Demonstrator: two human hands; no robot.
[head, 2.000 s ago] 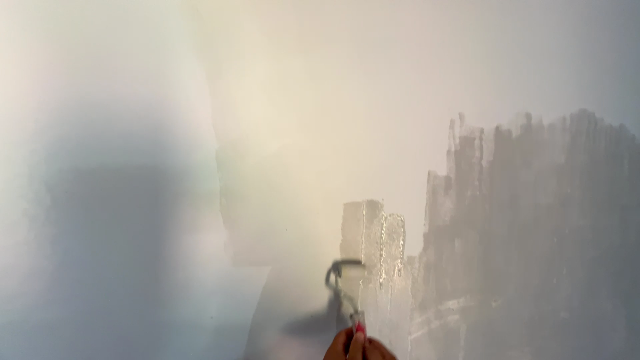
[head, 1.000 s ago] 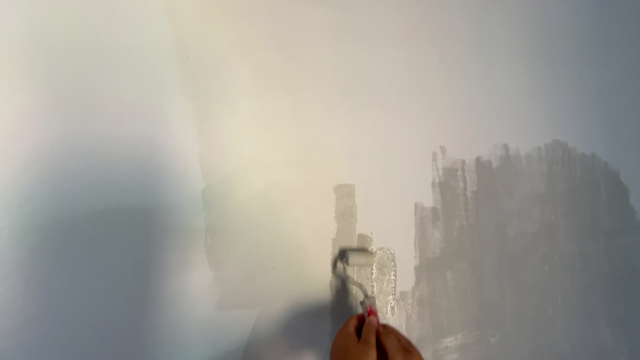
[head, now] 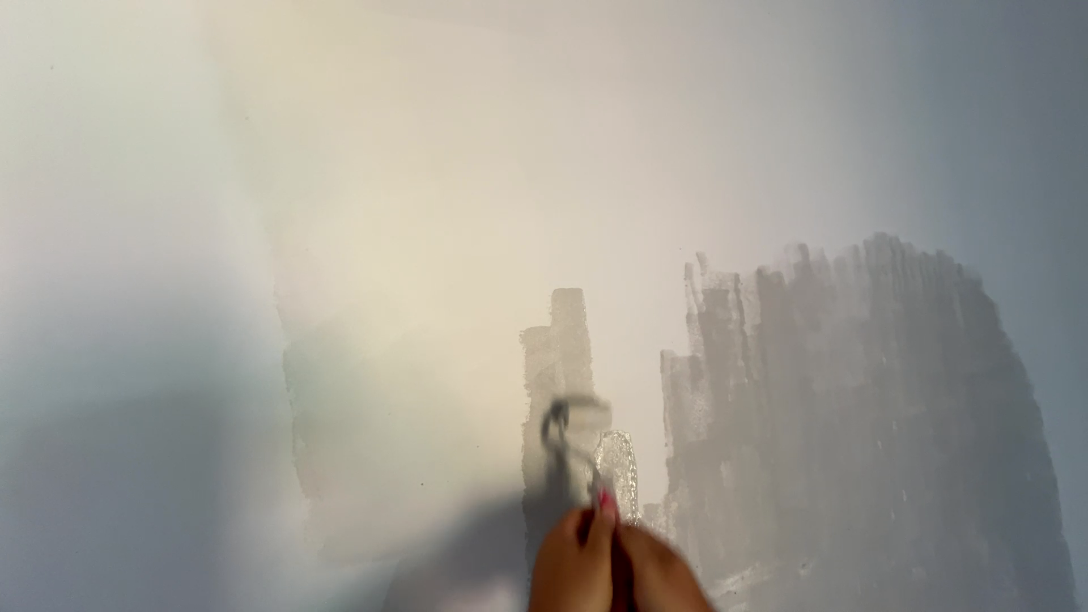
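A small paint roller (head: 586,412) with a bent wire frame lies against the wall, blurred by motion. Its handle rises from between my two hands at the bottom centre. My left hand (head: 571,557) is closed around it on the left, my right hand (head: 661,569) on the right; a pinkish-red spot shows at the fingertips. Most of the handle is hidden. Around and above the roller, grey-beige painted strips (head: 569,340) stand on the pale wall (head: 425,212). A glossy, wet-looking strip (head: 619,467) is just right of the roller frame.
A broad darker painted patch (head: 833,408) with a streaky, uneven top edge covers the lower right of the wall. Soft shadows (head: 127,493) fall across the lower left. A faint edge of another painted area (head: 289,408) runs down left of centre.
Grey-beige strips now show farther left and higher on the wall than two seconds ago. My hands and the roller have stayed together near the bottom centre. The view has shifted somewhat.
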